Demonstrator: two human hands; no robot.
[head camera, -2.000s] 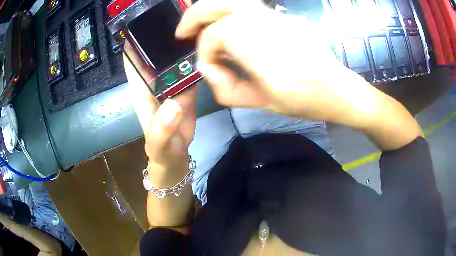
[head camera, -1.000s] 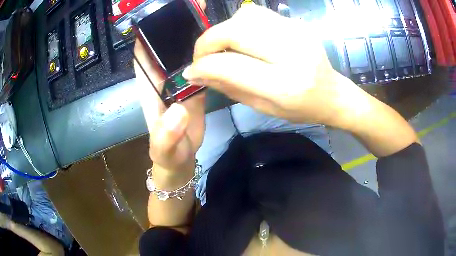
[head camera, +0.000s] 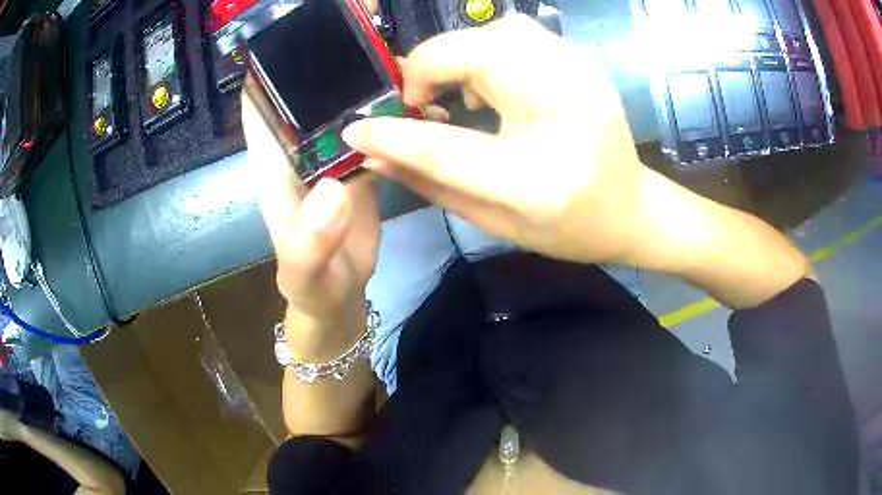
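A red device unit (head camera: 319, 72) with a dark rectangular screen is held tilted above the bench edge. A green strip shows below the screen. My left hand (head camera: 324, 237) holds the unit from below and its left side, with the thumb at the lower edge. My right hand (head camera: 542, 145) is at the unit's right side. Its index finger and thumb reach the lower right part, by the green strip. Whether a small part is between those fingertips cannot be told.
A black tray (head camera: 184, 160) with units stands behind at left. A clear blister tray (head camera: 745, 106) with dark rectangular parts lies at right, a red tray (head camera: 851, 63) beyond it. A brown cardboard box (head camera: 164, 387) is below the bench. Another person's arm (head camera: 68, 454) shows at lower left.
The unit and my left hand shifted slightly right, then back left. My right hand moved off the screen to the green strip, and its fingers have opened wider since a second ago.
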